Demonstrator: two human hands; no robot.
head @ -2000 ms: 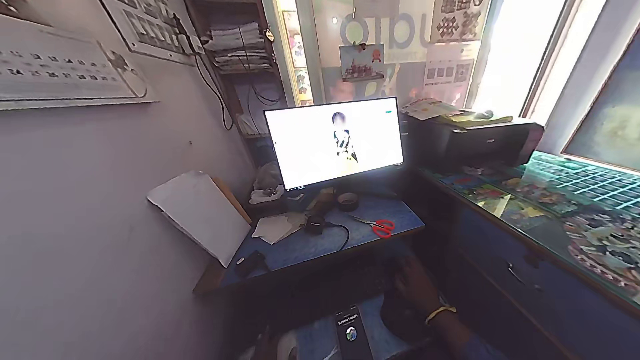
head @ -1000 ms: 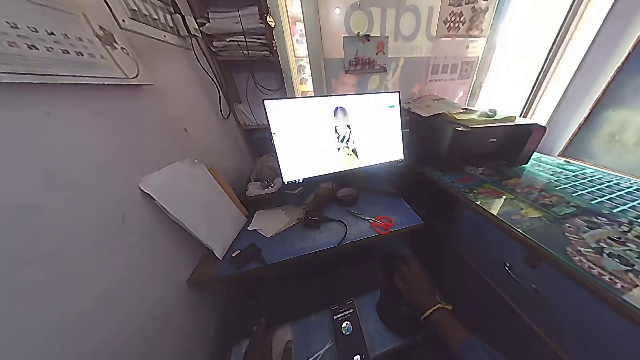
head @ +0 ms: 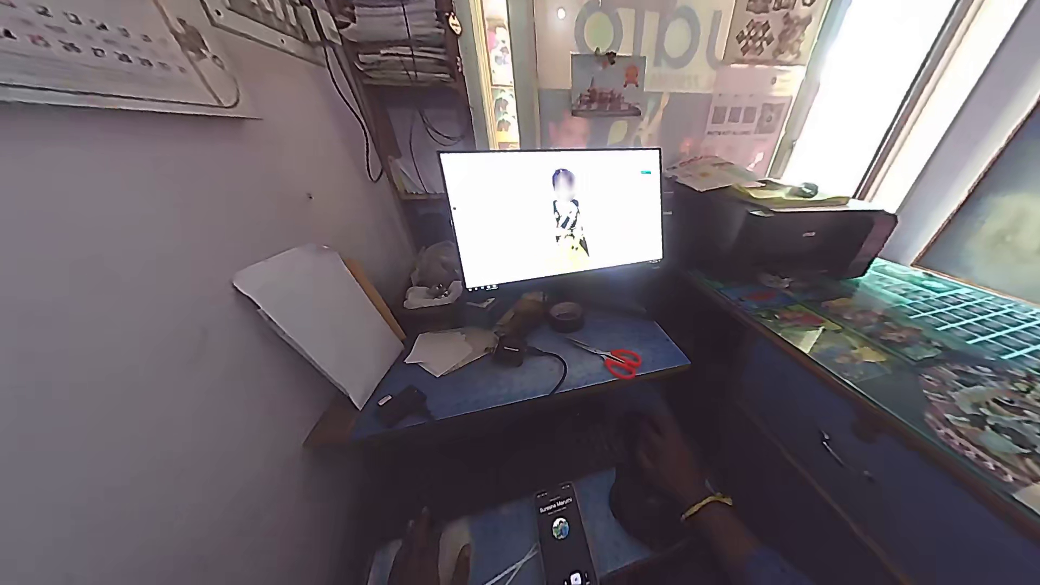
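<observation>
My right hand (head: pixel 662 455), with a yellow band at its wrist, lies low over a dark mouse pad (head: pixel 642 508); deep shadow hides its fingertips and whatever lies under them. My left hand (head: pixel 426 552) rests at the bottom edge, left of a lit smartphone (head: pixel 562 532), thumb apart from the fingers and nothing seen in it. The phone lies face up on the lower blue surface (head: pixel 504 528), between my hands. Above, a lit monitor (head: pixel 561 219) shows a figure on white. Red-handled scissors (head: pixel 621 363) lie on the blue desk shelf (head: pixel 487 390) in front of the monitor.
A tape roll (head: pixel 565 316), a black adapter (head: pixel 510 349) with a cable and paper pieces (head: pixel 443 349) lie on the shelf. A white packet (head: pixel 325 321) leans on the left wall. At right stand a black printer (head: pixel 812 236) and a glass-topped counter (head: pixel 861 349).
My left hand shows more fully at the bottom edge than two seconds ago. My right hand stays in about the same place.
</observation>
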